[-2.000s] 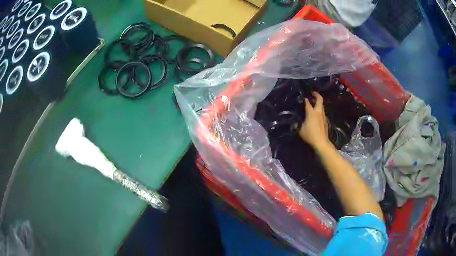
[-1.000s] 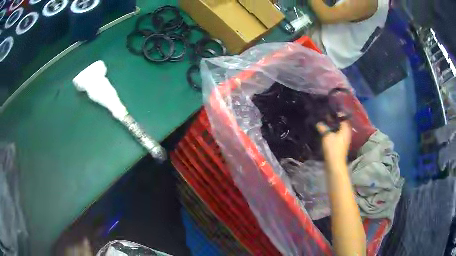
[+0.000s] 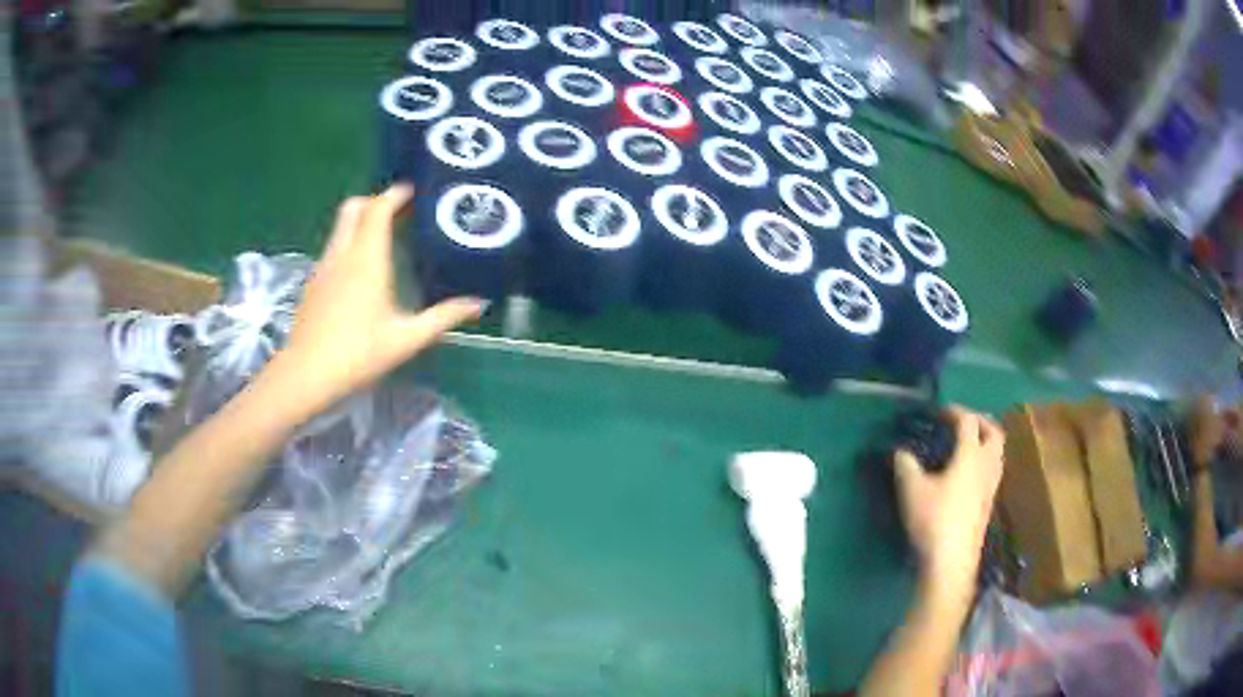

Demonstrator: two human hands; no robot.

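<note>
A batch of dark speakers (image 3: pixel 600 218) stands upright in rows, white-ringed ends up; one has a red mark. My left hand (image 3: pixel 357 302) is at the front left corner speaker, fingers on its left side and thumb across its front, spread apart; whether it touches is unclear. My right hand (image 3: pixel 950 483) is closed around a dark bunch, apparently black rings (image 3: pixel 924 439), low over the bench at right. The bunch is blurred and partly hidden by the fingers. A mallet (image 3: pixel 777 524) with a white-wrapped head lies between my hands.
Crumpled clear plastic bags (image 3: pixel 341 511) lie at left, beside a cardboard box of white rings (image 3: pixel 143 279). An open cardboard box (image 3: pixel 1077 497) stands at right, above the clear-lined red crate (image 3: pixel 1145 630). Another person's arm (image 3: pixel 1210 497) shows at the right edge. A pale strip borders the batch.
The view has swung left from the crate to the batch. My right hand has left the crate and is over the bench with dark items. My left hand has come into clear view at the speakers.
</note>
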